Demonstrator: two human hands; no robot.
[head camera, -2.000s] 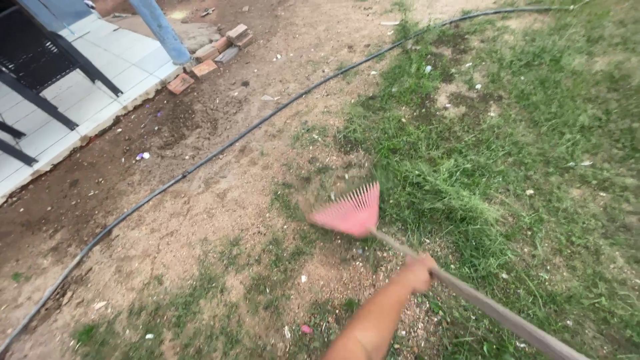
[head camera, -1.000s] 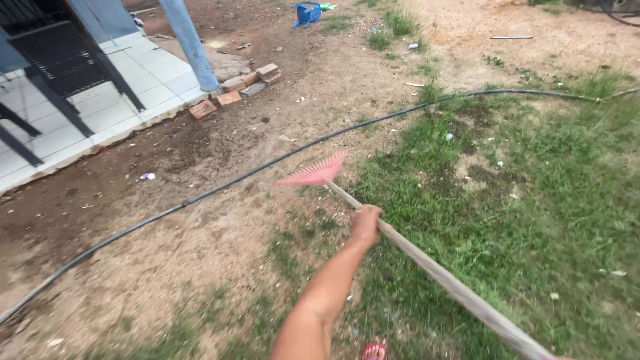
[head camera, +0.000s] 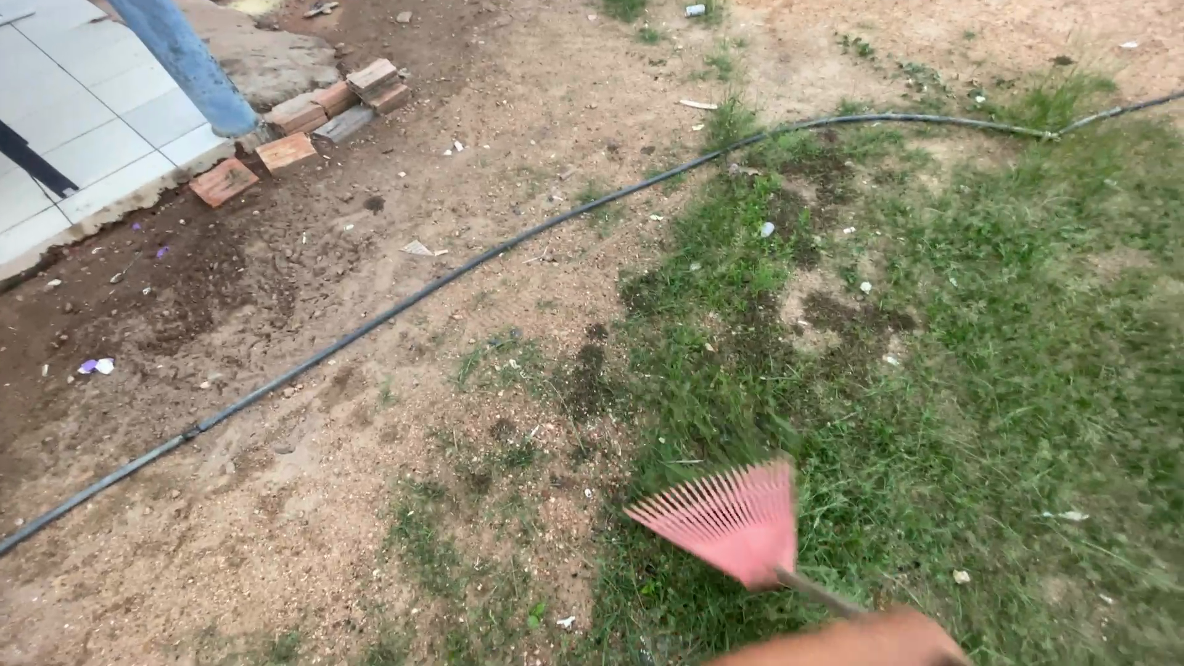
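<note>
At the bottom edge of the head view, my left hand (head camera: 902, 638) is closed around the wooden handle (head camera: 819, 592) of a rake. The hand is blurred and partly cut off by the frame. Beyond it, the rake's pink fan-shaped head (head camera: 740, 523) is over the grass beside a bare dirt strip, its tines pointing up and left. Whether the tines touch the ground cannot be told. My right hand is out of view, as is the rear end of the handle.
A dark hose (head camera: 472, 264) runs across the dirt from lower left to upper right. Bricks (head camera: 289, 153) lie by a blue post (head camera: 190, 69) at the edge of a tiled floor (head camera: 55, 102). Small litter (head camera: 95, 366) is scattered on the dirt; grass (head camera: 1017, 388) covers the right side.
The rake head and my left hand have come back toward me from near the hose, and the rake head is now over the grass. My left hand has stayed on the handle.
</note>
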